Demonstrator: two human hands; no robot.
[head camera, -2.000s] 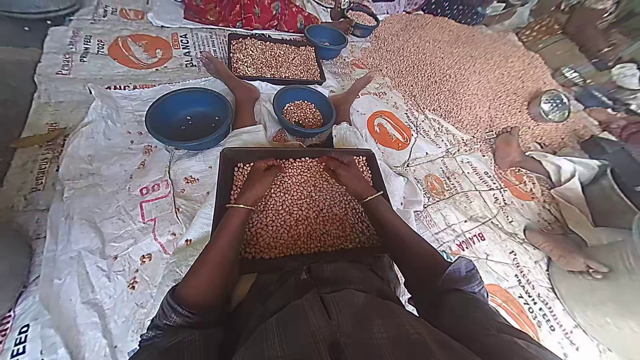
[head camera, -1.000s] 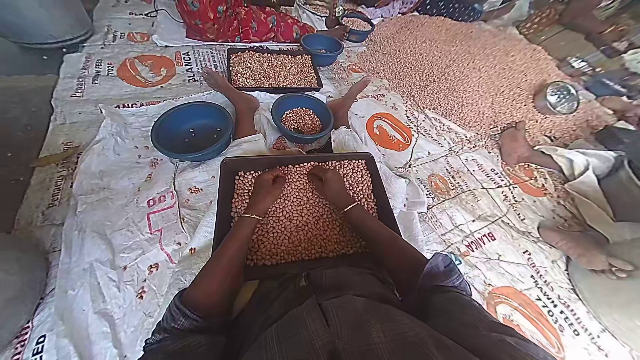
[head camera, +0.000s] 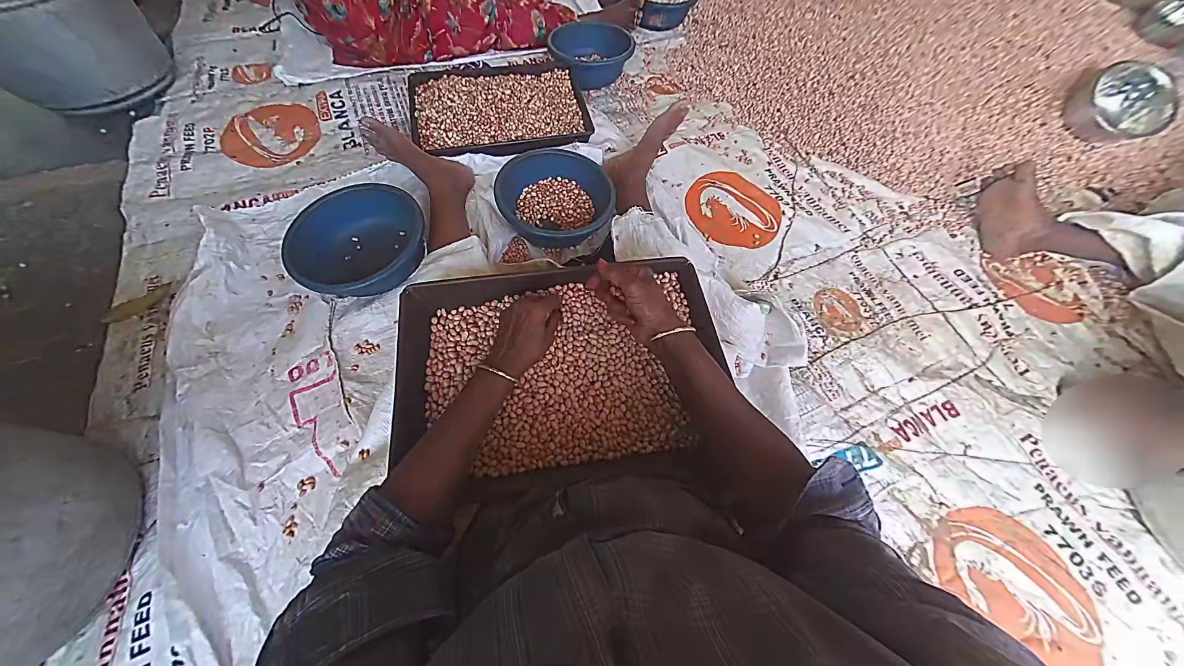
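Note:
A dark rectangular tray full of small pinkish-brown nuts or kernels rests at my lap. My left hand is over the left part of the nuts, fingers curled down; whether it holds any is hidden. My right hand is near the tray's far edge, fingers bent and thumb side up; its contents are too small to tell. Between my feet stands a blue plastic bowl partly filled with nuts. Another blue bowl, to the left, has only a few bits inside.
Ahead lies a second dark tray of nuts, with a blue bowl beside it and a person in red patterned cloth behind. A big heap of nuts with a metal bowl spreads at upper right. Printed sacks cover the floor; another person's foot is at right.
My right hand has moved toward the far edge of the tray and apart from my left hand, which was close to it a second ago.

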